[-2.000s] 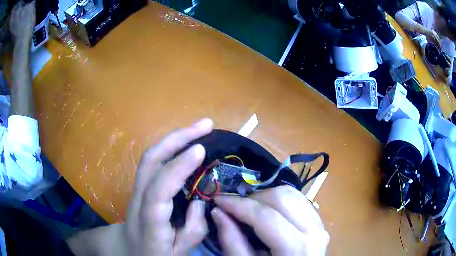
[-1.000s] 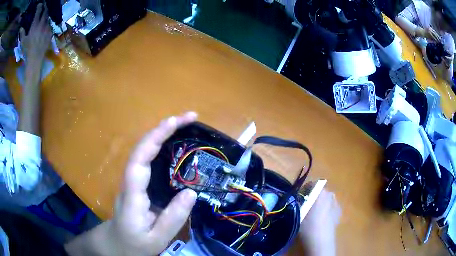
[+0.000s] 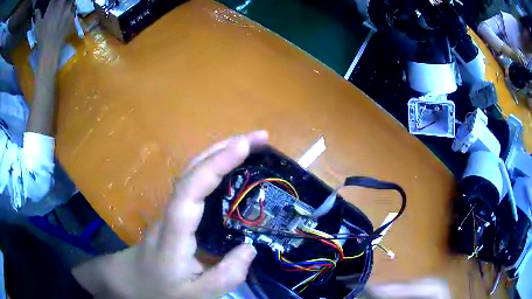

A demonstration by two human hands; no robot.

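My left hand (image 3: pixel 175 233) grips the black head shell (image 3: pixel 286 166) by its left side, fingers over the top rim and thumb at the lower edge. Inside the shell is a circuit board (image 3: pixel 277 205) with red and yellow wires looped on it. A flat ribbon cable (image 3: pixel 373 183) arches out to the right. Thin coloured wires (image 3: pixel 315 264) run into the round black base housing (image 3: pixel 363 279) below, which the bottom edge cuts off. My right hand (image 3: pixel 411 288) is a pale blur at the bottom edge; its fingers cannot be made out.
White bracket pieces (image 3: pixel 312 153) stick out beside the housing above the orange bench (image 3: pixel 157 105). Part-built cameras (image 3: pixel 431 77) and a white square frame (image 3: pixel 431 117) are at the right. A black carton (image 3: pixel 137 17) and another person's arm (image 3: pixel 44 93) are at the left.
My right hand has left the circuit board, moving right and down to the bottom edge. The shell has tilted, showing the board and wires openly. My left hand keeps its hold.
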